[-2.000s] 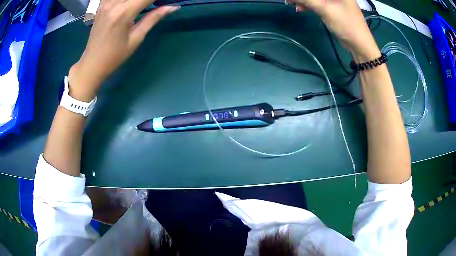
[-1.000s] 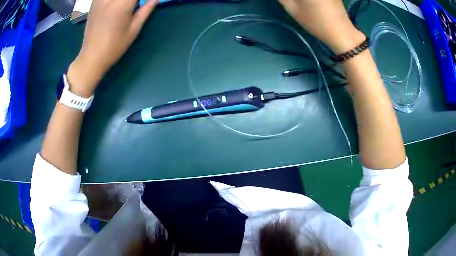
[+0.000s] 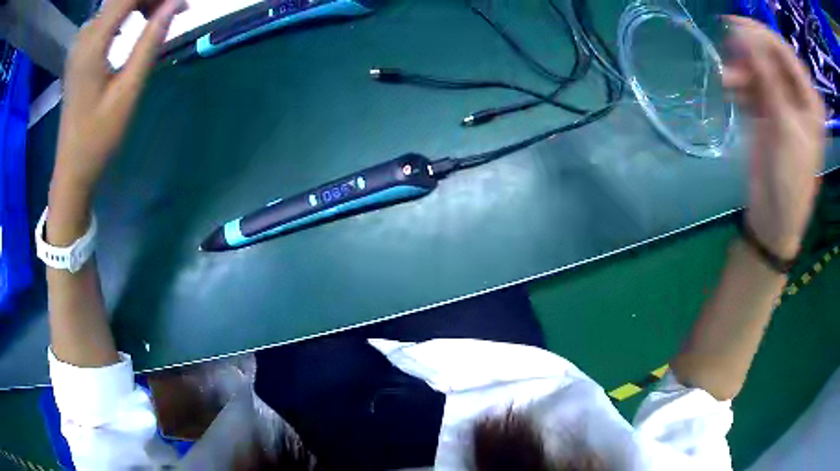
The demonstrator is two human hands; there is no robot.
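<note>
A black and light-blue 3D pen point(image 3: 322, 202) lies on the green bench, lit digits up, tip to the left. A black cable point(image 3: 516, 145) enters its blunt rear. A second pen point(image 3: 276, 23) lies at the back, partly cut off by the frame's top. My left hand point(image 3: 106, 101) is raised at the back left with thumb and fingers apart, near that pen's tip, and appears empty. My right hand point(image 3: 778, 120) is at the far right beside the clear filament coil point(image 3: 728, 120), blurred with fingers bent; whether it holds anything is unclear.
Two loose cable plugs point(image 3: 391, 75) lie behind the near pen. A blue parts bin point(image 3: 832, 64) with dark items is at the back right. A blue tray point(image 3: 14, 202) is at the left edge. A white sheet point(image 3: 198, 14) lies at the back left. The bench's front edge curves below.
My right hand has moved right, from the back of the bench to beside the coil. The loose filament loop no longer lies over the near pen. The view has shifted, showing more of the second pen.
</note>
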